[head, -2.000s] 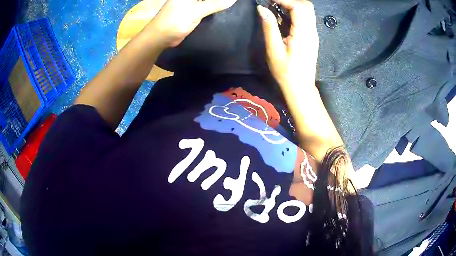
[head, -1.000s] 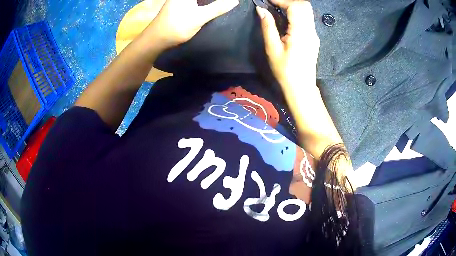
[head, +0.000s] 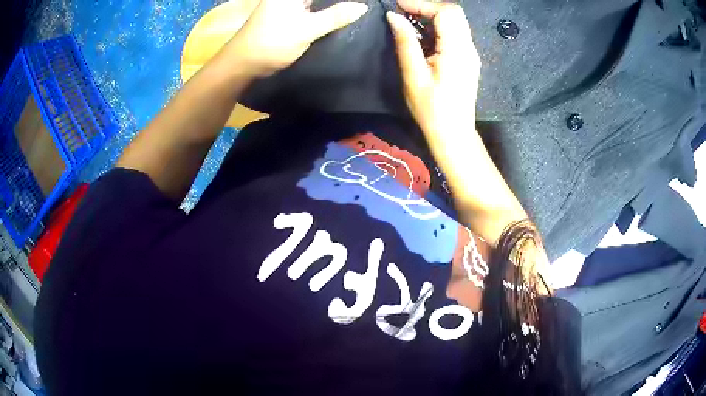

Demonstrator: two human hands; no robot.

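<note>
A charcoal-grey coat [head: 573, 162] lies at the right with dark round buttons, and its dark fabric reaches in front of me at the top edge. My left hand [head: 282, 35] pinches the dark fabric there, its fingertips partly cut off by the frame's top. My right hand [head: 445, 58] is close to the right of it, thumb and fingers at the same fabric. A small dark, shiny thing, perhaps thread snips [head: 422, 29], shows inside the right hand, mostly hidden by the fingers.
A pale wooden round stool [head: 203, 50] is beyond my left forearm. A blue crate [head: 85, 100] and a red plastic object [head: 53, 240] are at the left on the blue floor [head: 143, 46]. More grey garments [head: 627, 332] lie at the lower right.
My right hand has shifted slightly left, towards my left hand. My left hand has stayed almost in place, and the coat has barely moved.
</note>
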